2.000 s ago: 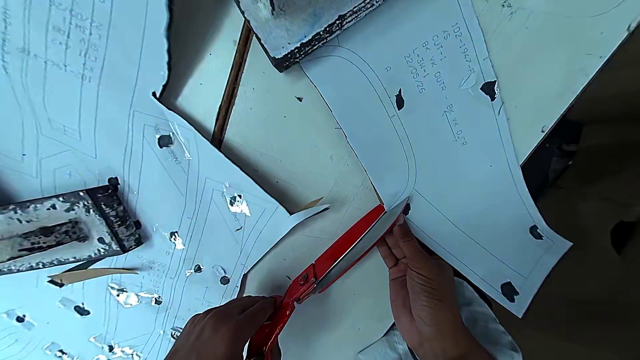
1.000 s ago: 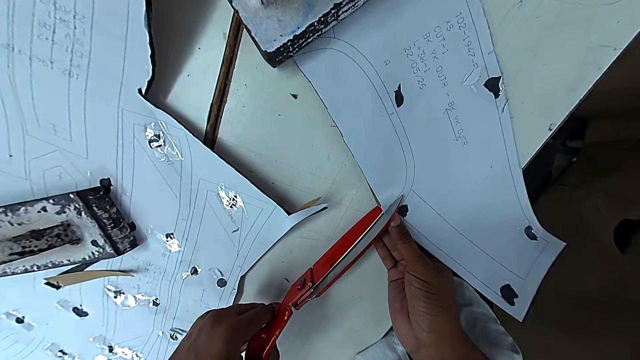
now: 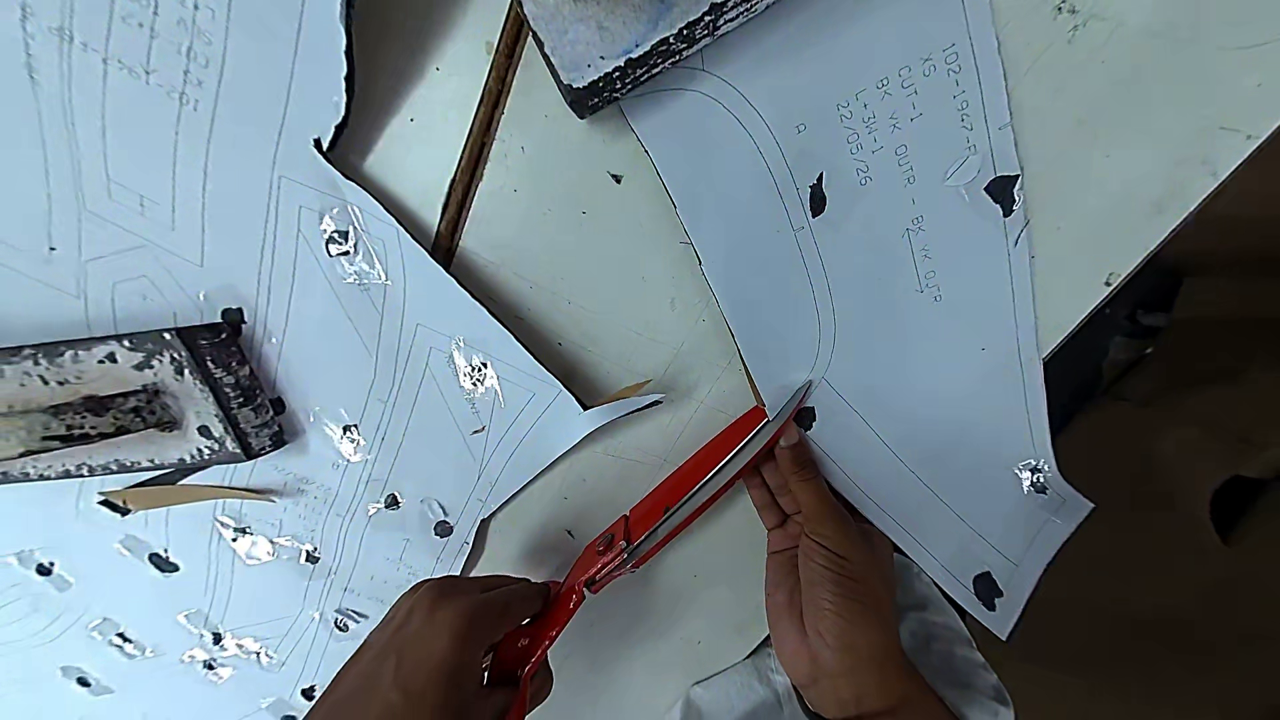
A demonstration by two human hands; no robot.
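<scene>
My left hand [image 3: 440,645], at the bottom left, grips the red handles of large scissors [image 3: 650,520]. Their blades are slightly apart, and the tips reach the lower left edge of a white paper pattern piece [image 3: 900,370] with drawn outlines, writing and dark spots. Just right of the blades, my right hand [image 3: 835,580] is palm up with curled fingers. Its thumb and fingertips are at the paper edge beside the blade tip and seem to pinch it. The fingers under the paper are partly hidden.
A larger marked paper sheet [image 3: 400,300] with taped spots covers the left side. A worn metal weight [image 3: 130,400] lies on it, beside a curled brown strip [image 3: 190,495]. Another block-like weight [image 3: 640,45] sits on the pattern piece's upper edge. The table edge runs down the right.
</scene>
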